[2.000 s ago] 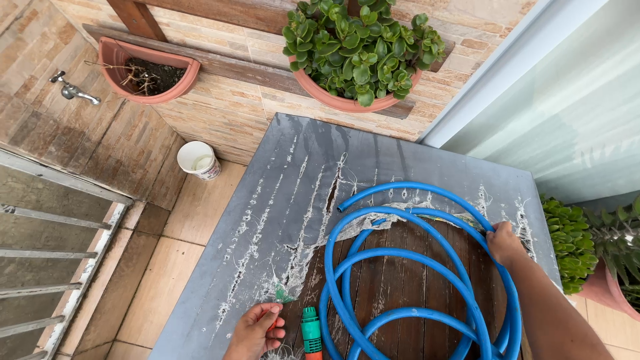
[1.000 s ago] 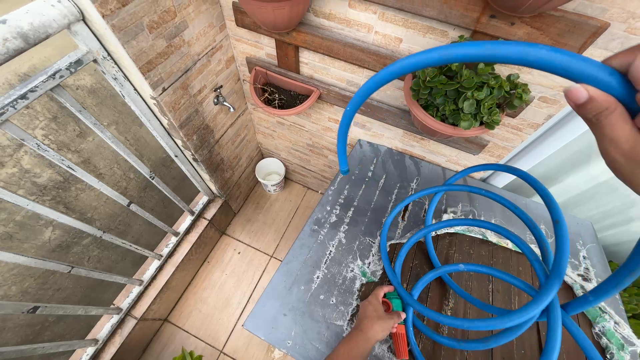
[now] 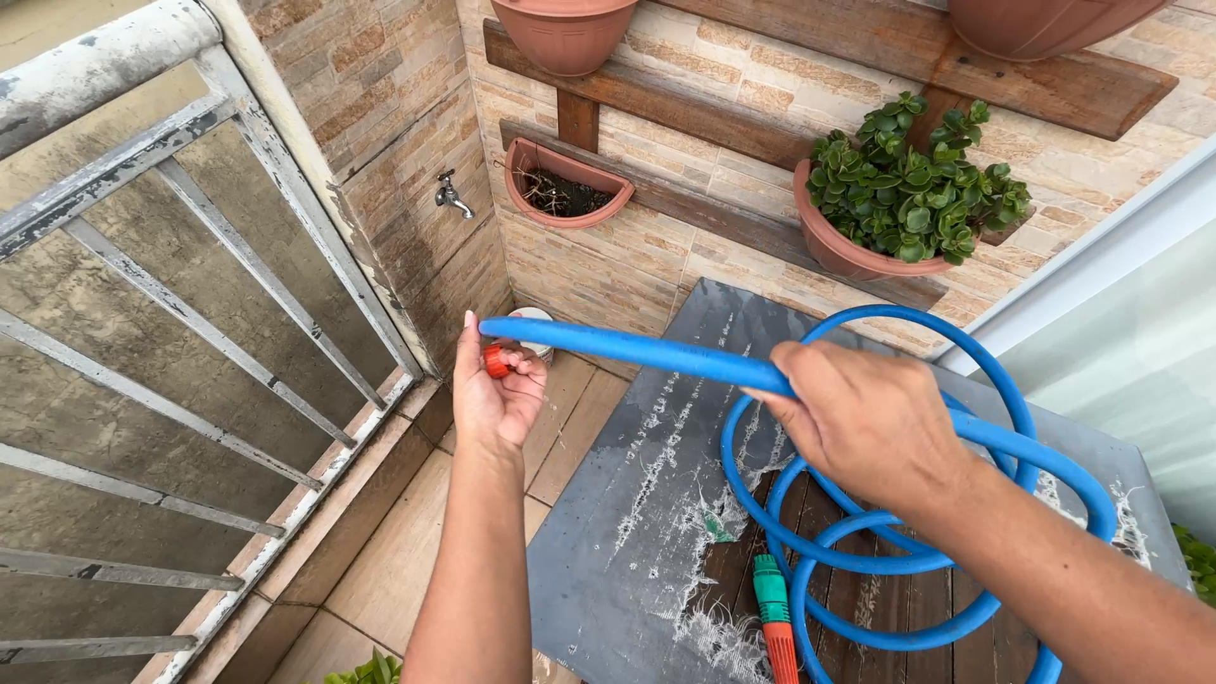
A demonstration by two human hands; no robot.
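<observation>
My right hand (image 3: 860,418) is closed around a blue garden hose (image 3: 646,350), a short way back from its free end. My left hand (image 3: 499,394) holds a small orange plastic hose fitting (image 3: 496,361) in its curled fingers, and its thumb or index fingertip is at the hose's end. The rest of the hose lies in loose coils on a table with a torn grey cover (image 3: 617,513). Beside the coils, on bare wooden slats, lies a green and orange hose nozzle (image 3: 771,598); its lower end is cut off by the view's edge.
A metal tap (image 3: 453,195) juts from the tiled wall. Terracotta planters, one with a leafy succulent (image 3: 912,180), hang on wooden slats (image 3: 665,104). A peeling metal railing (image 3: 237,256) stands at left. Behind the left hand, a white bucket (image 3: 532,332) sits on the floor.
The hose's free end is now between both hands. My left hand has come up from the nozzle and holds the orange fitting. My right hand has moved inward. The view has shifted.
</observation>
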